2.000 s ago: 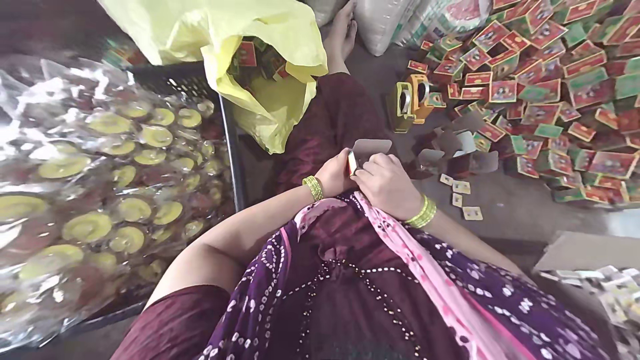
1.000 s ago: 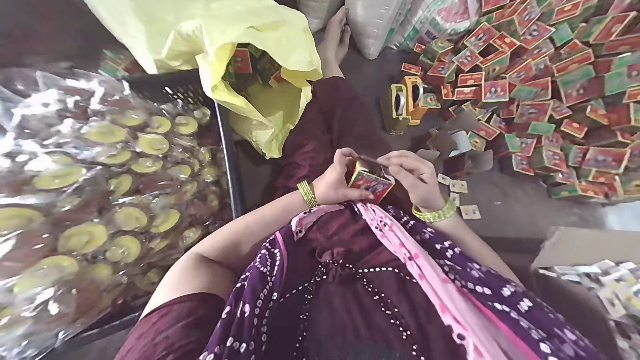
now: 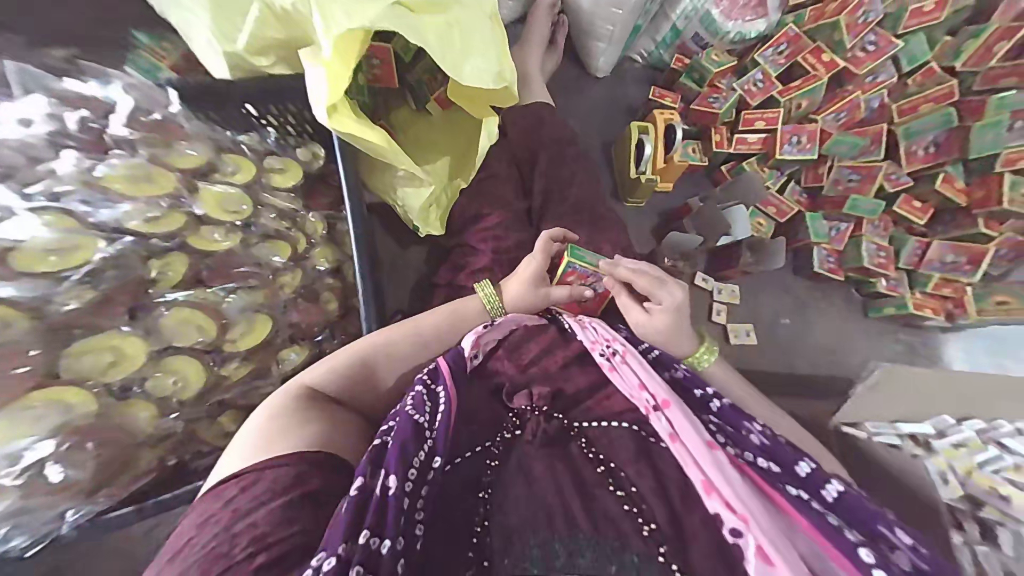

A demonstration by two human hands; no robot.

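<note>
My left hand (image 3: 538, 280) grips a small red and green printed cardboard box (image 3: 582, 276) over my lap, with the thumb across its front. The box's green end faces up and looks closed. My right hand (image 3: 650, 302) has its fingertips on the right end of that green face. Yellow-green bangles circle both wrists. To the right of my right hand, several small pale printed squares (image 3: 726, 293) lie on the floor beside boxes with raised pale flaps (image 3: 760, 253).
Many red and green boxes (image 3: 848, 178) are heaped at the right. Yellow and orange tape dispensers (image 3: 638, 164) stand near them. A yellow plastic bag (image 3: 432, 172) holds more boxes. Plastic-wrapped items with yellow discs (image 3: 104, 356) fill a black crate (image 3: 350, 232). An open carton (image 3: 920, 392) holds small packets.
The box has turned from its pale open flap showing, two seconds ago, to its printed front and green end showing. My right hand has moved onto the green end.
</note>
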